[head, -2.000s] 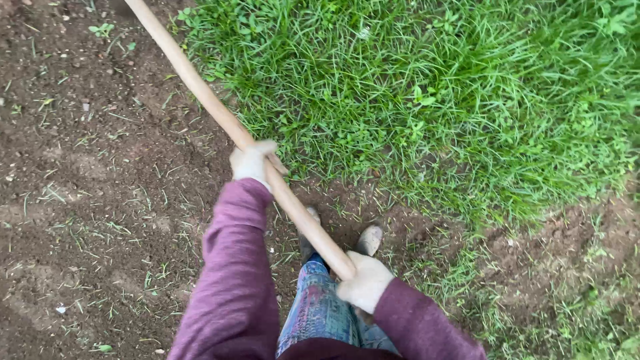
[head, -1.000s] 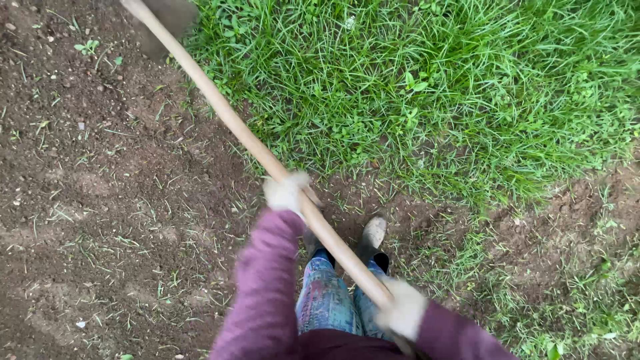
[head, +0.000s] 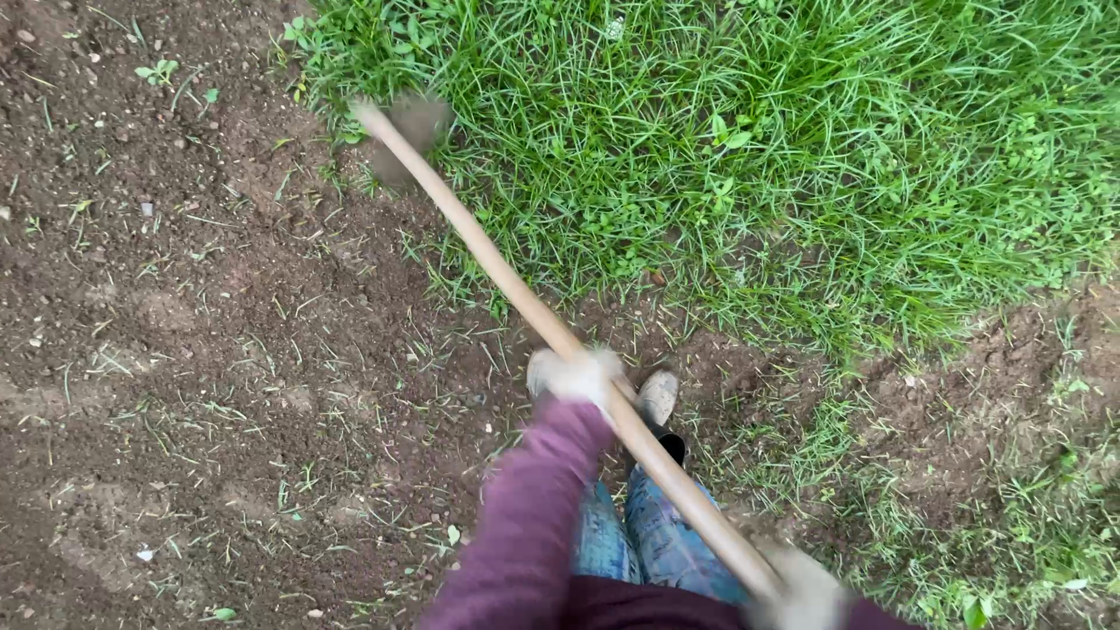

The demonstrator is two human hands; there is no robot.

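Note:
My left hand [head: 584, 376], in a pale glove and blurred, is closed around the middle of a long wooden tool handle [head: 486, 249]. Near the handle's lower end, my right hand [head: 801, 582], also gloved and blurred, grips the wood. The handle slants from lower right to upper left. At its far end a blurred, grayish hoe-like blade [head: 416, 131] is over the edge of the grass; whether it touches the ground cannot be told.
Thick green grass [head: 744, 157] fills the upper right. Brown soil [head: 219, 350] with small stones and grass clippings spreads over the left and below the grass. My muddy boots [head: 659, 395] stand on soil under the handle. Sparse cut grass lies at lower right.
The tool has been drawn toward my body and to the right; its blade, at the top edge one second ago, is now lower, by the grass edge. Both hands have moved down and right with it.

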